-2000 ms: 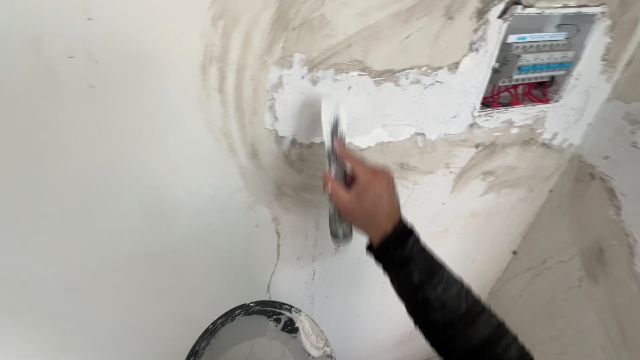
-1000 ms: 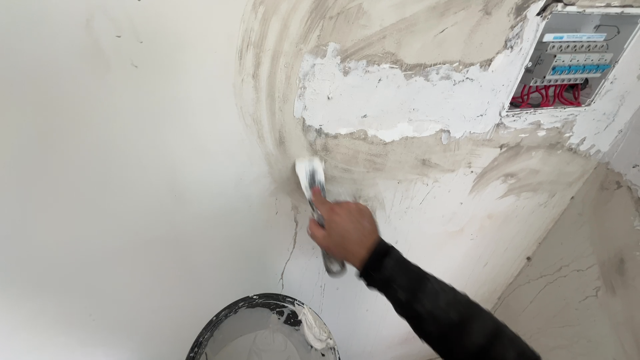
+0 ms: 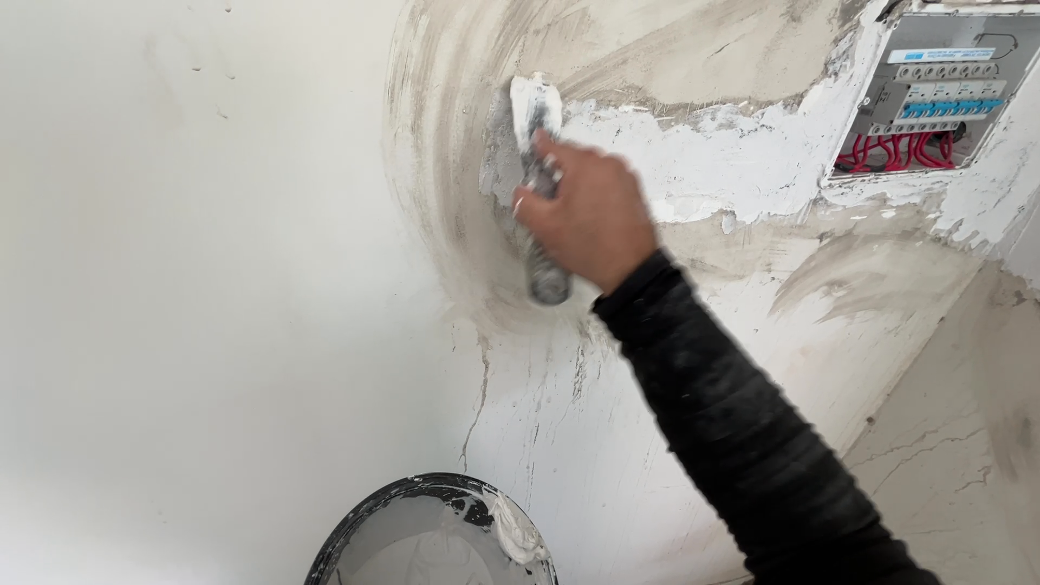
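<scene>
My right hand (image 3: 589,211), in a black sleeve, grips the handle of a putty knife (image 3: 536,110). The blade points up and bears white filler; it lies over the left end of a band of white filler (image 3: 691,162) on the wall. Below, at the bottom edge, a round black bucket (image 3: 357,520) holds pale filler, with a white lump (image 3: 516,532) of it on the right of the rim. My left hand is out of the picture.
An uncovered electrical panel (image 3: 934,97) with blue breaker switches and red wires is set in the wall at the upper right. Brownish smears surround the filler band. A thin crack (image 3: 479,398) runs down the wall above the bucket. Cracked grey wall (image 3: 934,455) shows at the lower right.
My right hand first moved down with the putty knife, off the filler band, and has since come back up to the band's left end. The knife stays in its grip.
</scene>
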